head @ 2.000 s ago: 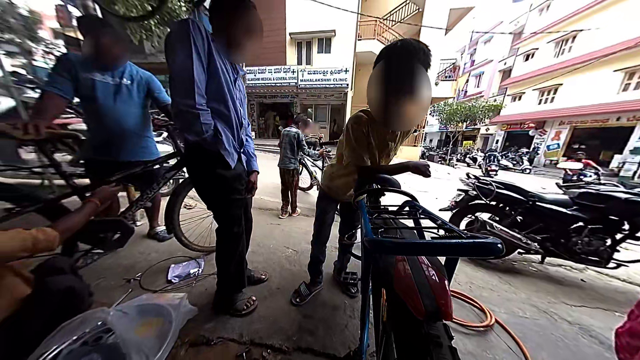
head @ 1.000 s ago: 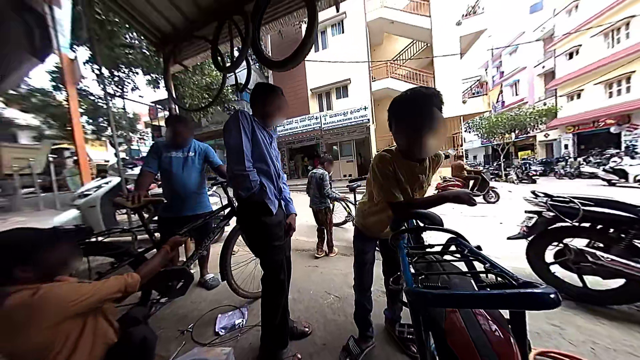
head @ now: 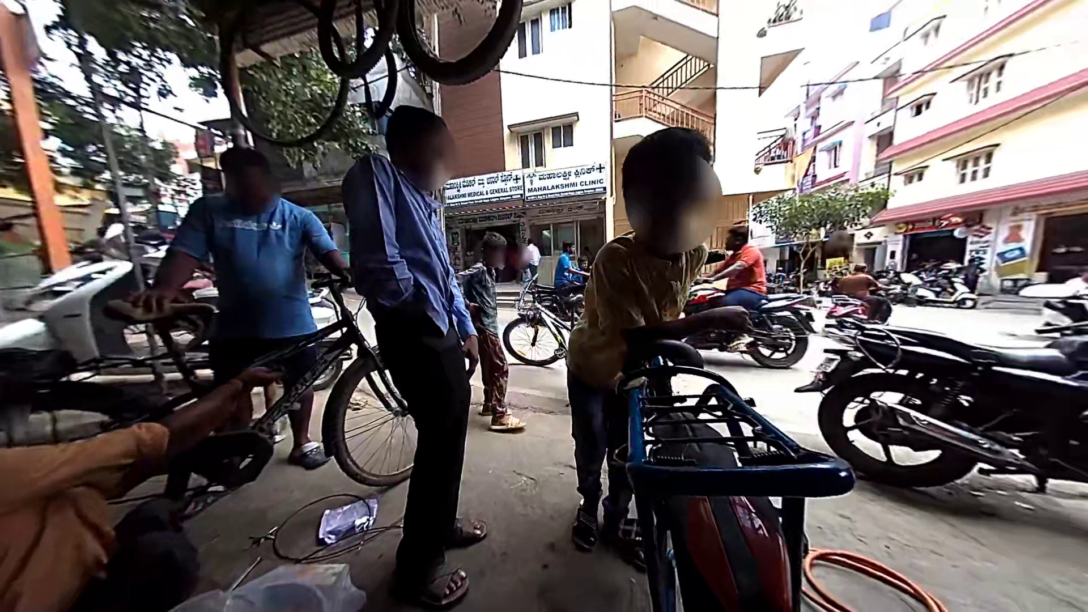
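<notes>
Neither my left hand nor my right hand shows in the head view. Closest in front stands a bicycle's blue metal rear carrier over a red and black mudguard. A person in a yellow shirt leans on that bicycle's saddle. At the left, a person in an orange sleeve reaches toward a black bicycle, while a person in a blue T-shirt rests a hand on its saddle.
A person in a blue shirt stands centre-left. On the ground lie a plastic packet, thin cable, a clear plastic bag and an orange hose. Tyres hang overhead. A black motorcycle is parked at the right.
Motorcycle riders have come into view on the road behind the person in yellow. The view has tilted up since the earliest frame. The person in yellow still leans on the saddle.
</notes>
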